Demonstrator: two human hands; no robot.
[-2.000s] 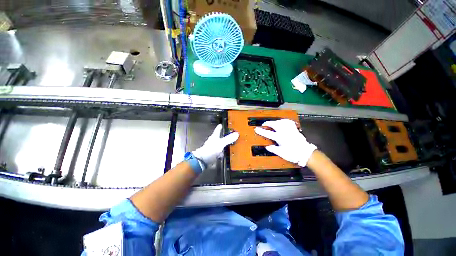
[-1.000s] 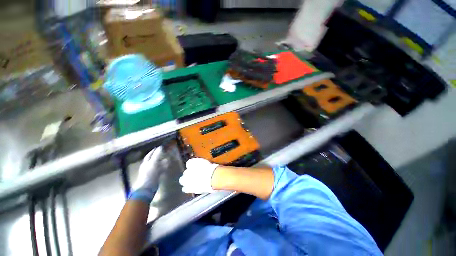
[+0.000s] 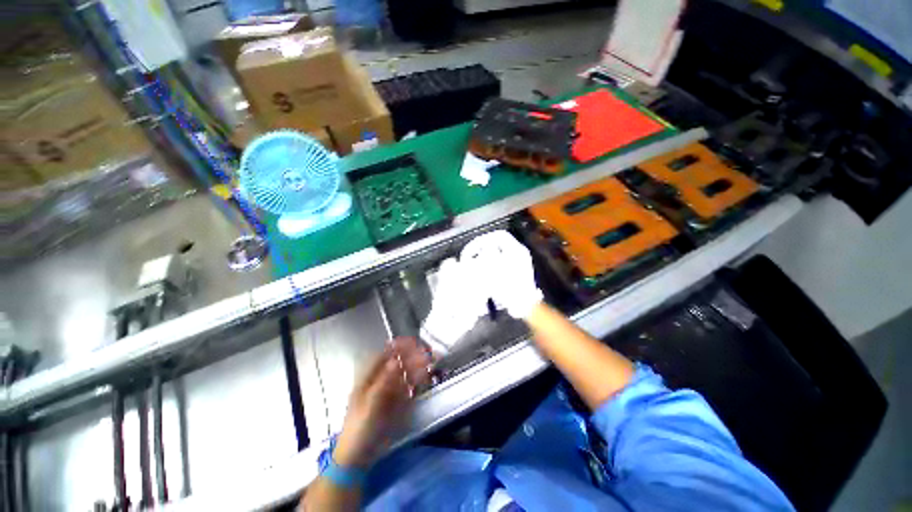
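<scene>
My left hand [image 3: 385,395] is bare and blurred, low over the conveyor, with a blue band at the wrist. My right hand [image 3: 503,272] wears a white glove and grips a loose white glove [image 3: 455,305], which hangs toward my left fingertips. Whether my left fingers touch it is unclear. An orange pallet cover [image 3: 598,240] with two dark slots lies on its black carrier on the conveyor, right of my right hand. A second orange cover [image 3: 706,188] lies just beyond it.
Metal rails [image 3: 250,305] edge the conveyor. On the green mat [image 3: 455,160] are a blue fan [image 3: 292,175], a green board in a black tray [image 3: 400,203], a black fixture [image 3: 523,133] and a red sheet [image 3: 610,125]. A black bin [image 3: 760,370] stands at right; cartons are behind.
The nearer orange cover has moved right along the conveyor, close to the other one. My left hand's glove is off, and my right hand has taken hold of a loose glove. The view has turned.
</scene>
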